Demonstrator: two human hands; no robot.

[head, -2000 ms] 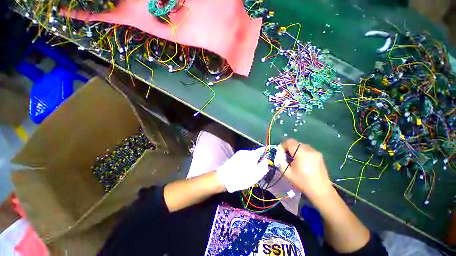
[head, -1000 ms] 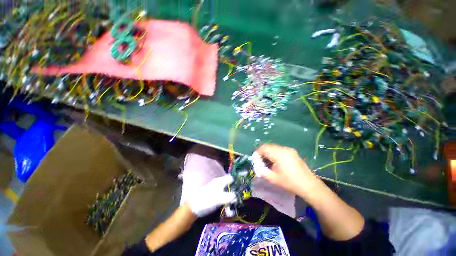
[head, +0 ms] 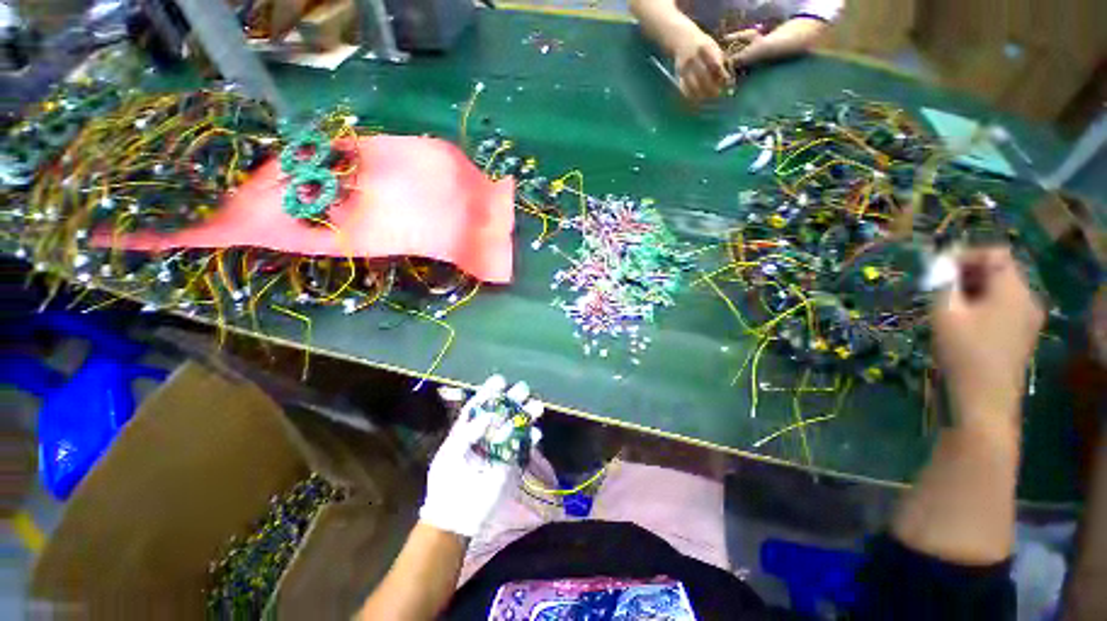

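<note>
My left hand (head: 471,467), in a white glove, holds a green ring circuit board (head: 500,437) with a yellow wire hanging from it, over the lap at the bench edge. My right hand (head: 983,303), bare with white on a fingertip, is raised over the right side of the wired board heap (head: 838,261). It is blurred, and I cannot tell whether it holds anything. The pile of short connector leads (head: 619,269) lies on the bench between the heaps.
A pink foam sheet (head: 413,200) with linked green rings (head: 310,191) lies over the left heap (head: 134,170). Another person's hands (head: 710,61) work across the green bench (head: 583,115). A cardboard box (head: 158,473) and a blue stool (head: 85,419) stand at lower left.
My right hand has left the board and moved right, over the right heap. My left hand has moved slightly left and up with the board. The view has tilted up, showing another person's hands.
</note>
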